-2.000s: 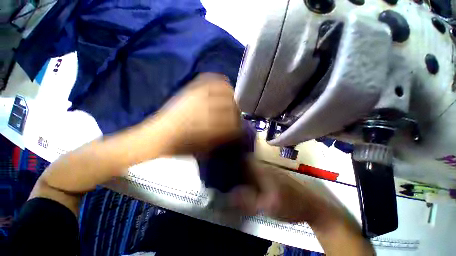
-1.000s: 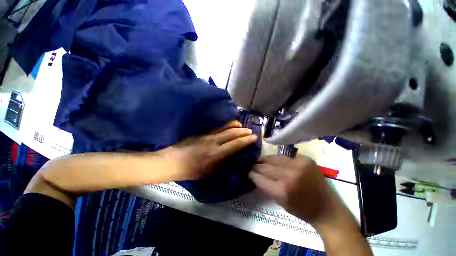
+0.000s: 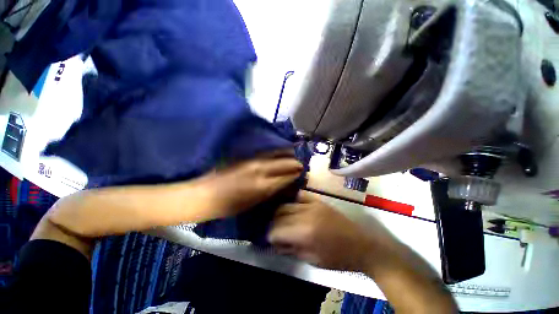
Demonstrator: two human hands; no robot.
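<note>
A large crumpled navy garment piece (image 3: pixel 165 104) lies on the white table, left of the needle area (image 3: pixel 322 147) of the off-white sewing machine head (image 3: pixel 423 110). My left hand (image 3: pixel 260 181) lies on the fabric just left of and below the needle area, its fingers bent over the cloth edge. My right hand (image 3: pixel 312 230) pinches the near part of the fabric, below my left hand. Both hands are slightly blurred, and the fingertips of the right are partly hidden. The fabric reaches the presser area at its right tip.
A red strip (image 3: pixel 390 205) lies right of the needle. A black flat case (image 3: pixel 460 236) is at the right, with small green and dark items (image 3: pixel 509 227) beyond. A ribbed silver knob (image 3: pixel 475 189) is on the head. A printed ruler (image 3: pixel 481 290) runs along the near edge.
My right hand has moved left and slightly down, away from the needle area. My left hand has drawn back slightly left with the fabric. More table shows beside the needle.
</note>
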